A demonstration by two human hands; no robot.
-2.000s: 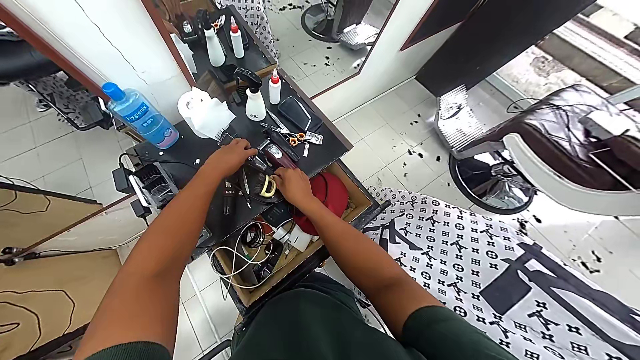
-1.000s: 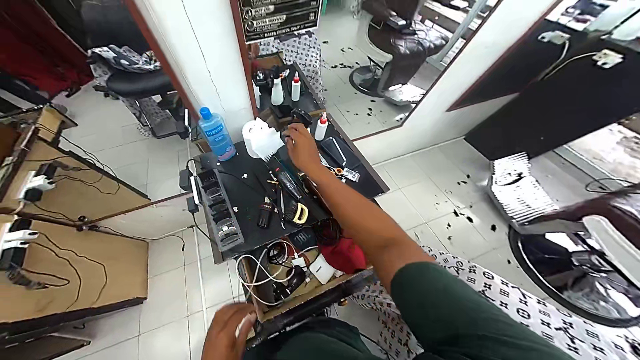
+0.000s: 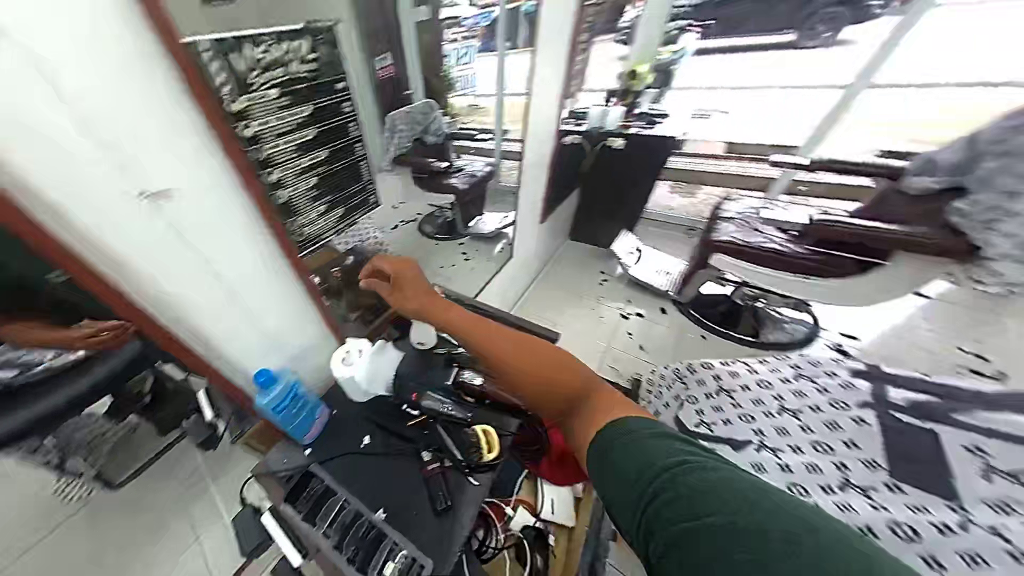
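Note:
My right hand [image 3: 400,286] reaches forward over the far end of the black counter, its fingers curled; what they touch, if anything, is blurred. Under that hand and wrist stands a white bottle [image 3: 422,335], partly covered. A white paper roll [image 3: 365,368] lies just nearer, beside a blue plastic bottle [image 3: 290,406]. Hair clippers [image 3: 445,406] and a brush with a yellow handle [image 3: 485,442] lie on the counter under my forearm. My left hand is out of view.
A black tray of clipper guards [image 3: 352,520] sits at the near left. Cables fill an open drawer [image 3: 588,528]. To the right are a patterned cape [image 3: 768,416] and a barber chair [image 3: 800,248]. Mirrors stand behind the counter.
My left hand was at the counter, then low by the drawer, and is now out of view. My right hand has moved from the tools toward the counter's far end. The view has tilted up.

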